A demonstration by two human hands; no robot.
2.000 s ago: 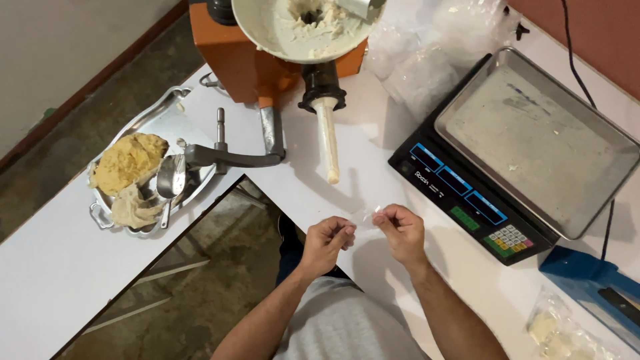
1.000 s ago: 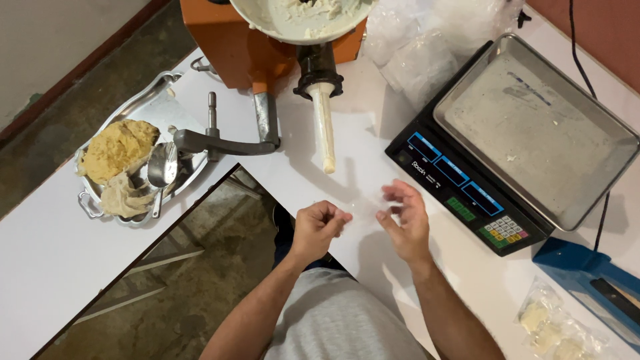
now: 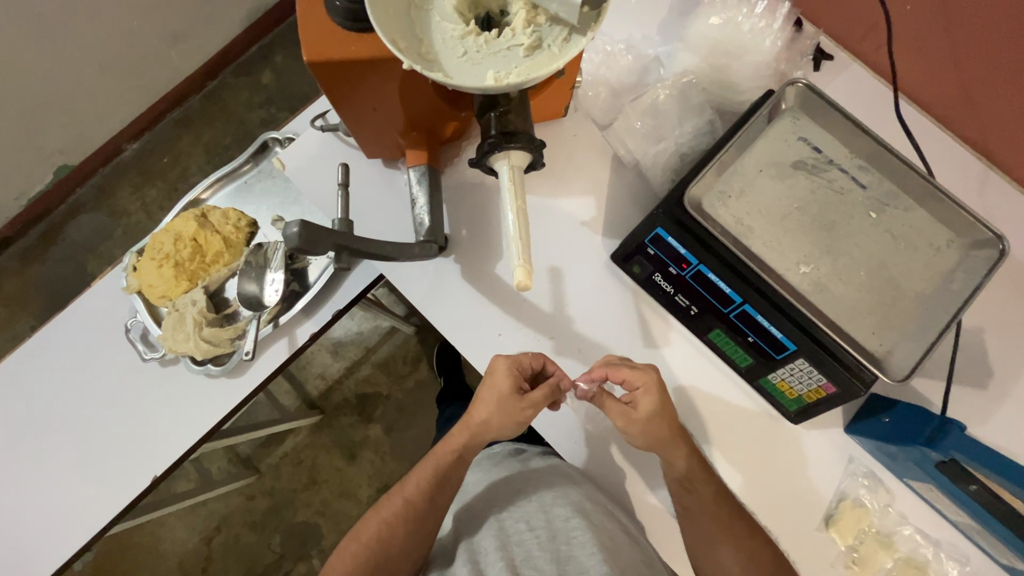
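Note:
My left hand (image 3: 520,394) and my right hand (image 3: 628,398) are nearly touching, pinching a small clear plastic bag (image 3: 578,387) between their fingertips. Much of the bag is hidden by the fingers. Beyond my hands, a white stuffing tube (image 3: 512,212) points toward me from an orange grinder (image 3: 364,88), with pale paste at its tip. The white feed pan (image 3: 432,56) on top holds creamy pale paste and part of a metal scoop. My hands are over the table edge, below the tube's tip.
A digital scale (image 3: 856,240) stands at right, with a blue bag sealer (image 3: 920,456) and filled clear bags (image 3: 860,524) nearer me. Clear plastic bags (image 3: 672,112) lie behind. At left, a silver tray (image 3: 232,188) holds yellow dough (image 3: 192,248), pale paste (image 3: 196,328) and a metal scoop (image 3: 261,280). A crank handle (image 3: 368,248) juts out beside it.
My right hand has come closer to my left. Its fingers, spread apart a second ago, now pinch the plastic bag.

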